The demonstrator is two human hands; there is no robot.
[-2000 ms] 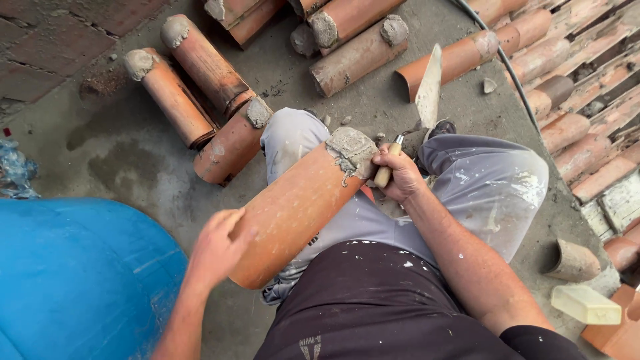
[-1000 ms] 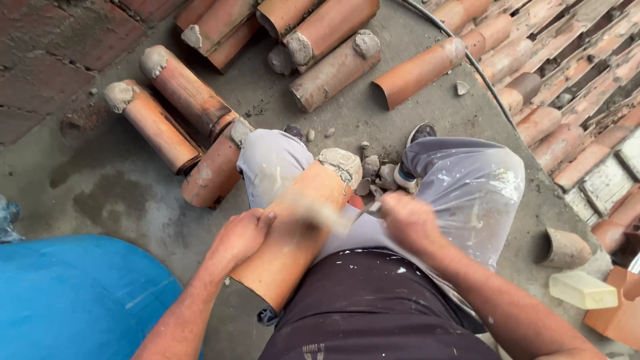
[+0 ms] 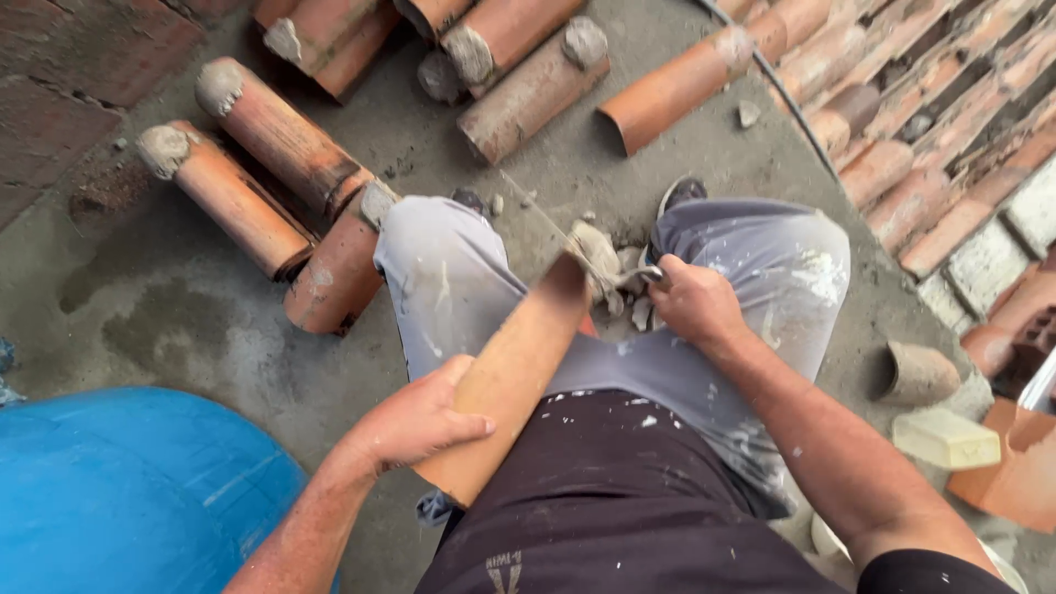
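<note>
My left hand [image 3: 425,417] holds a curved clay roof tile [image 3: 516,371] tilted on its side above my lap, with the thumb over its near part. My right hand [image 3: 700,304] is closed around the handle of a trowel [image 3: 639,275], whose blade meets the tile's far end and is blurred and seen nearly edge-on. Lumps of broken mortar [image 3: 596,247] lie on the ground between my feet, just past the tile's far end. No mortar cap shows on the side of the held tile that faces the camera.
Mortar-capped clay tiles [image 3: 276,140] lie at the left, with more stacked tiles [image 3: 516,41] at the top. A single tile [image 3: 676,91] rests near a dark cable [image 3: 784,95]. Tiled roofing [image 3: 891,165] is at the right, a blue rounded container [image 3: 140,495] at lower left, a yellowish plastic box [image 3: 946,439] at right.
The held tile has turned onto its side, and the mortar lump seen on its far end before no longer shows there. The trowel has moved from beside the tile, across it, to its far end.
</note>
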